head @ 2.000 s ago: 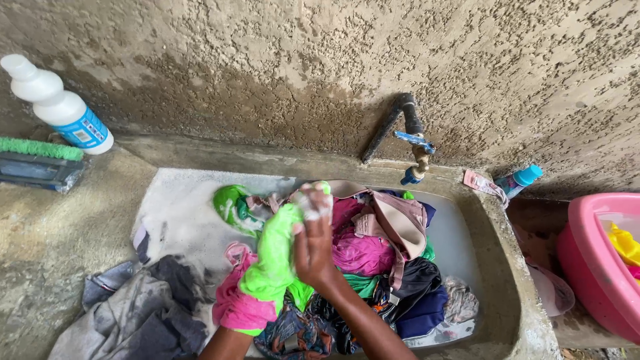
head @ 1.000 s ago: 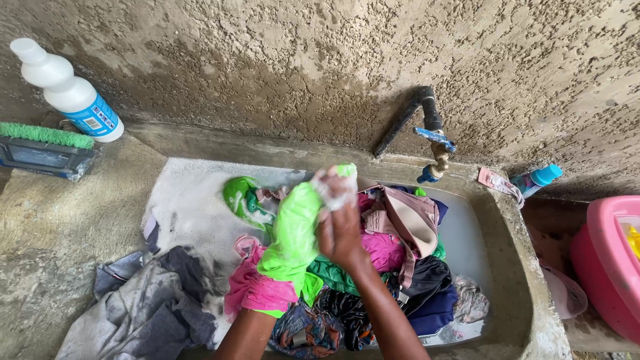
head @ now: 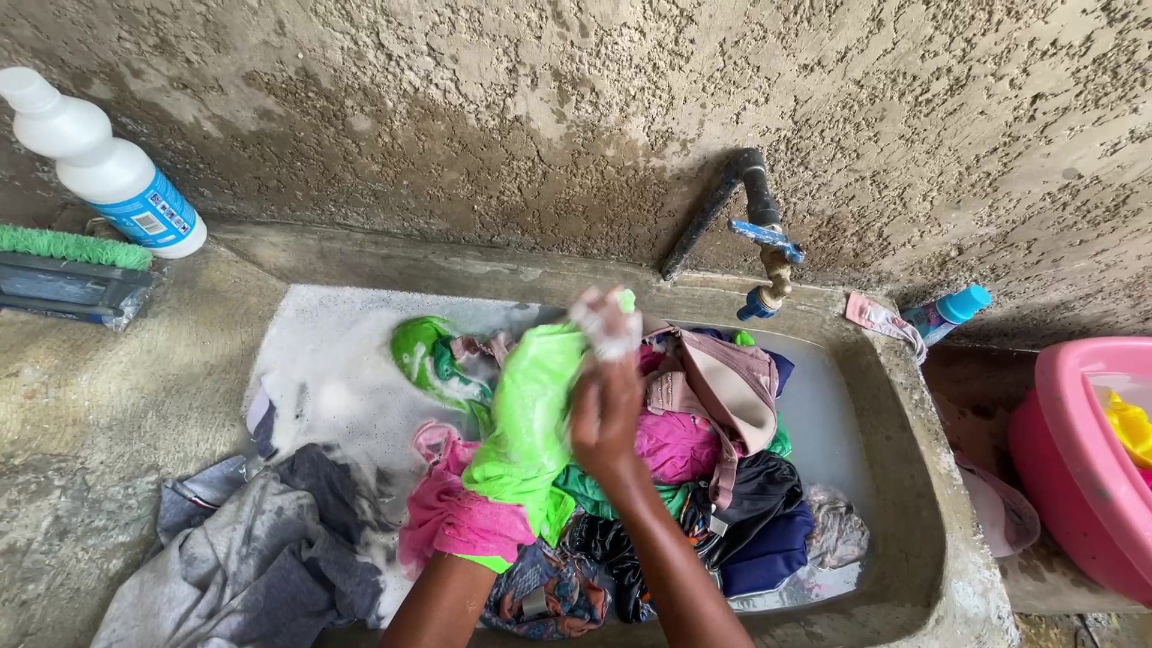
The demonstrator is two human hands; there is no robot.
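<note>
My left hand [head: 540, 378] is inside a lime-green and pink garment [head: 526, 432], which covers it past the wrist. Against the upper end of that cloth, my right hand [head: 607, 396] is curled, its fingers soapy and blurred, gripping part of the fabric. Both hands are above a concrete wash basin [head: 909, 504] of sudsy water. A heap of wet clothes lies under them, among them a beige bra [head: 733, 387], a magenta cloth [head: 675, 445] and a navy cloth [head: 769, 549]. A green garment [head: 432, 360] floats left of my hands in the foam.
A grey garment [head: 234, 558] drapes over the left ledge. A white bottle [head: 117, 171] and a green-bristled brush [head: 72, 247] stand at far left. The tap [head: 765, 261] juts out above the basin. At right are a blue-capped bottle [head: 945, 310] and a pink tub [head: 1080, 468].
My right hand stays at the green cloth, its fingers now more curled than two seconds ago. My left hand remains inside the garment.
</note>
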